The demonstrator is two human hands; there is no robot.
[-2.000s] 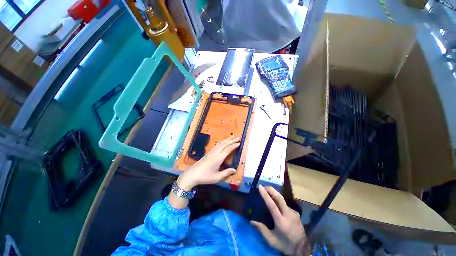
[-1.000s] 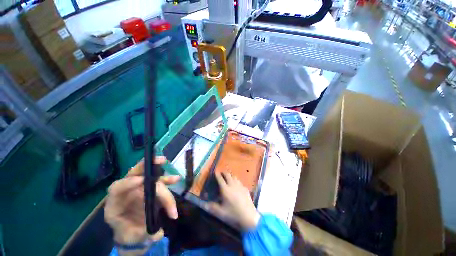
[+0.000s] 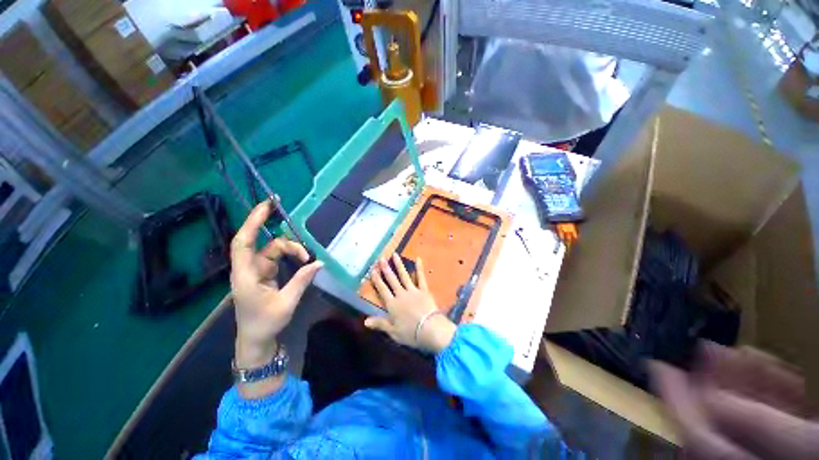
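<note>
My left hand (image 3: 265, 278), with a metal watch, grips a thin black frame (image 3: 235, 148) that stands tilted over the green belt. My right hand (image 3: 409, 301), with a thin bracelet, rests flat with spread fingers on the lower left part of the orange fixture plate (image 3: 440, 247). Another black frame (image 3: 489, 243) lies in that plate, partly hidden by my right hand. The teal fixture cover (image 3: 337, 162) is raised at the plate's left. The held frame's lower end passes behind my fingers.
A gold bracket (image 3: 395, 76) stands behind the fixture. A dark handheld meter (image 3: 552, 184) and a glossy dark plate (image 3: 485, 154) lie on the white base (image 3: 530, 296). Stacked frames (image 3: 184, 247) sit on the green belt. At right is an open carton (image 3: 597, 260) of black frames; a blurred hand, apparently another person's, reaches there.
My left hand has moved from the fixture to the left and now holds a black frame. My right hand has moved from the right side onto the fixture. A blurred hand has appeared at bottom right.
</note>
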